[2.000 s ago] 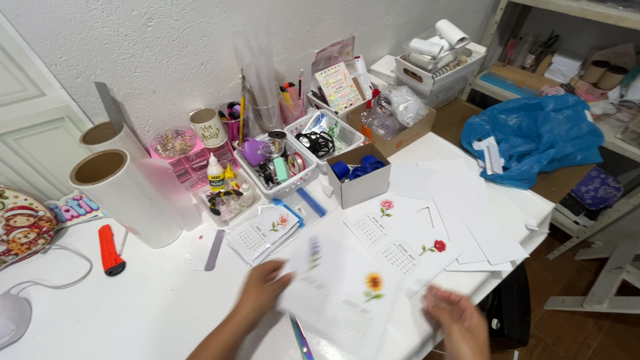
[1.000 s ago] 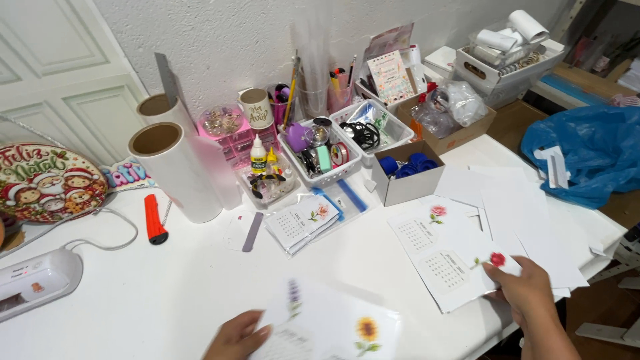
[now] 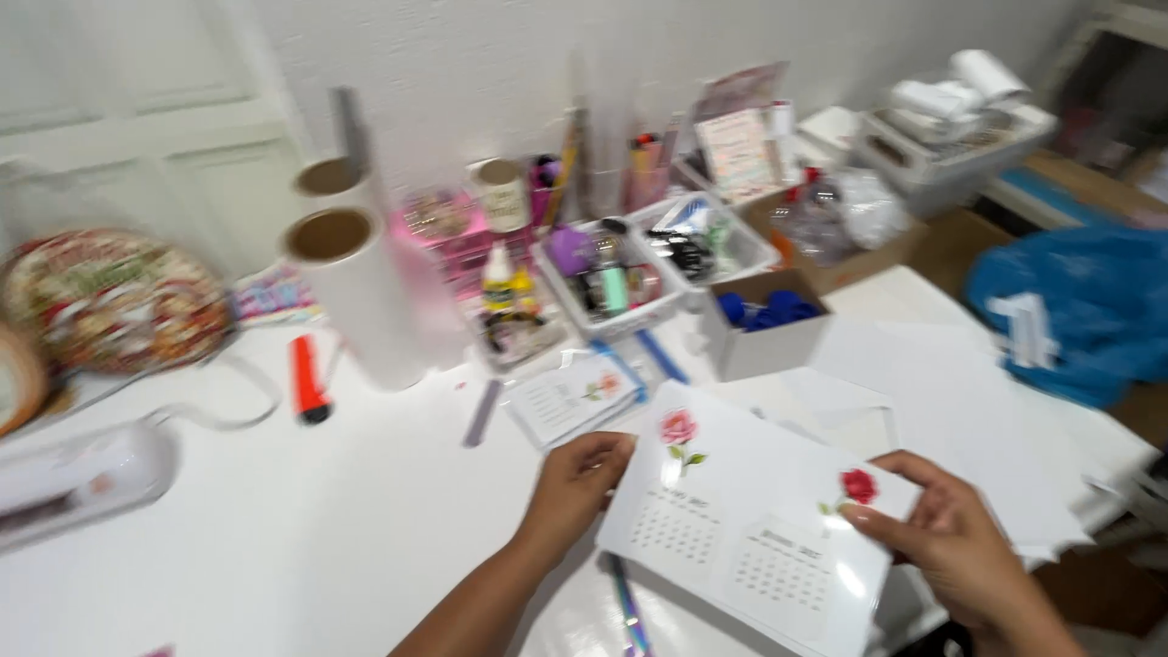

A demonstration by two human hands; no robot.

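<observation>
My left hand (image 3: 579,484) and my right hand (image 3: 949,538) hold a white printed calendar sheet (image 3: 730,511) between them, tilted above the table. It bears a pink flower, a red flower and two month grids; whether more sheets lie under it cannot be told. My left fingers grip its upper left edge, while my right thumb rests over the red flower's stem. Beneath the sheet's lower left edge, an iridescent tool (image 3: 628,607) is partly hidden. Beyond the left hand lie small calendar cards (image 3: 570,399) in a clear bag, near a grey strip (image 3: 482,413).
White paper sheets (image 3: 985,438) lie at the right. Behind stand a box of blue items (image 3: 721,342), plastic baskets (image 3: 607,319), a glue bottle (image 3: 498,278) and white rolls (image 3: 360,310). A red utility knife (image 3: 308,379) and a white laminator-like device (image 3: 91,474) are at the left.
The sunflower sheet my left hand held is no longer visible. The sheet with pink and red flowers, on the table a second ago under my right hand, is now raised in both hands.
</observation>
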